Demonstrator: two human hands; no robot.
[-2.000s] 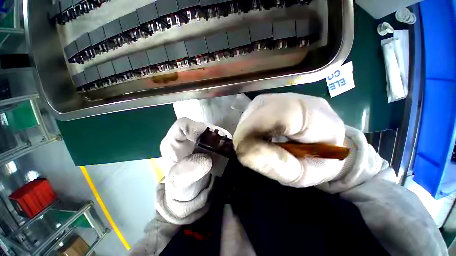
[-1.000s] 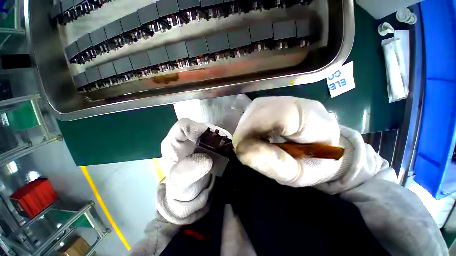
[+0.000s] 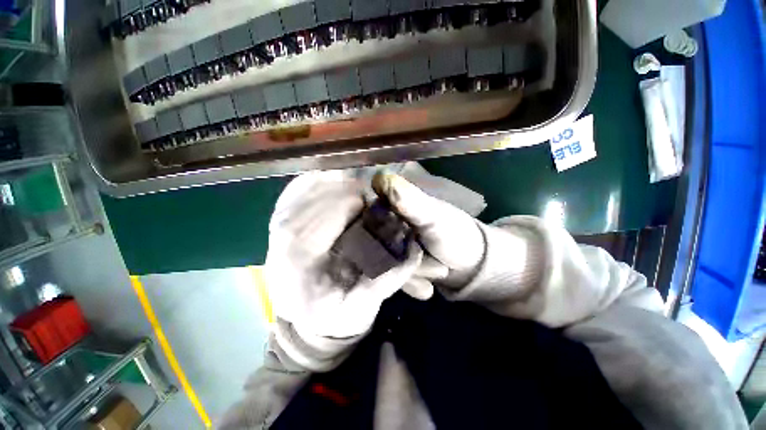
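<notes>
A dark grey block, likely an inductor [image 3: 368,250], is held between both hands above the dark-clad lap, its grey flat face towards me and its darker open side to the upper right. My left hand [image 3: 323,260], in a white knit glove, grips its left and lower side. My right hand [image 3: 445,239], also gloved, has its fingers on the block's right side, with a stained fingertip at the top. The hands partly hide the block. The amber-brown handle is not visible. A thin white wipe [image 3: 449,189] shows behind the hands.
A steel tray [image 3: 336,157] with rows of dark grey blocks lies on the green mat [image 3: 185,231]. A printed label [image 3: 574,144], white packets [image 3: 661,130] and small round pieces are at right, beside a blue bin [image 3: 735,185]. Wire racks and a red bin [image 3: 50,327] are at left.
My right hand has opened from its fist around the amber-brown handle, which is out of sight now, and taken hold of the block. The block has turned, showing its flat face. The view has shifted slightly.
</notes>
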